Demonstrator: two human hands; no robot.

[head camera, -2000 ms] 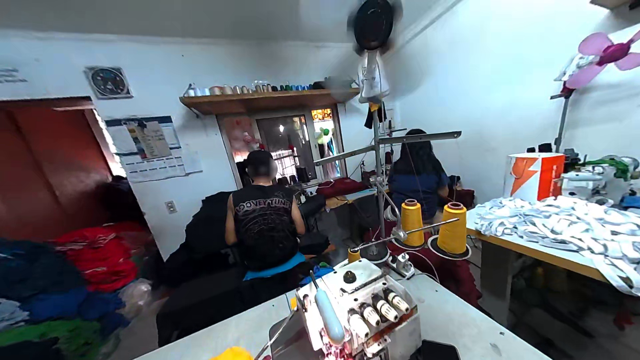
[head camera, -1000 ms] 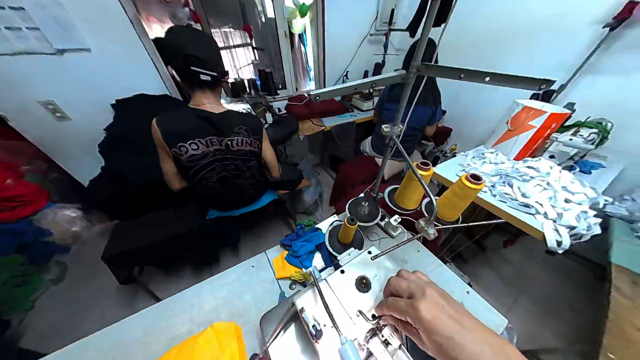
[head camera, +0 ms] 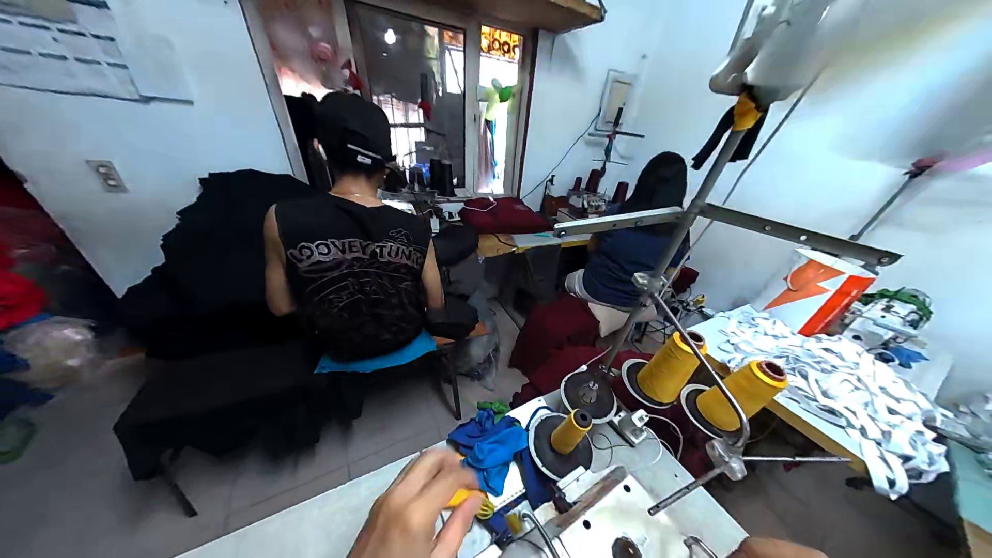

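Note:
My left hand [head camera: 422, 504] is raised over the table beside the sewing machine [head camera: 604, 519], its fingers bent and blurred. Just beyond its fingertips lie a yellow cloth [head camera: 463, 496] and a crumpled blue cloth [head camera: 490, 449]; whether it touches the yellow one I cannot tell. Only a part of my right hand [head camera: 777, 548] shows at the bottom edge, right of the machine, its fingers out of sight. Behind the machine stand a small yellow thread cone [head camera: 571, 432] and two larger yellow thread cones [head camera: 671, 367] [head camera: 742, 394] on round holders.
A metal thread stand [head camera: 682, 225] rises behind the machine, its bent rod [head camera: 717, 372] reaching over the cones. Two people [head camera: 353, 256] [head camera: 632, 240] sit farther back with their backs to me. White strips [head camera: 845, 380] cover a table at right. Dark cloth [head camera: 225, 287] is heaped at left.
A second ago one hand was at the machine's top; now my left hand is at its left side and part of a hand shows at the bottom right. The view has shifted.

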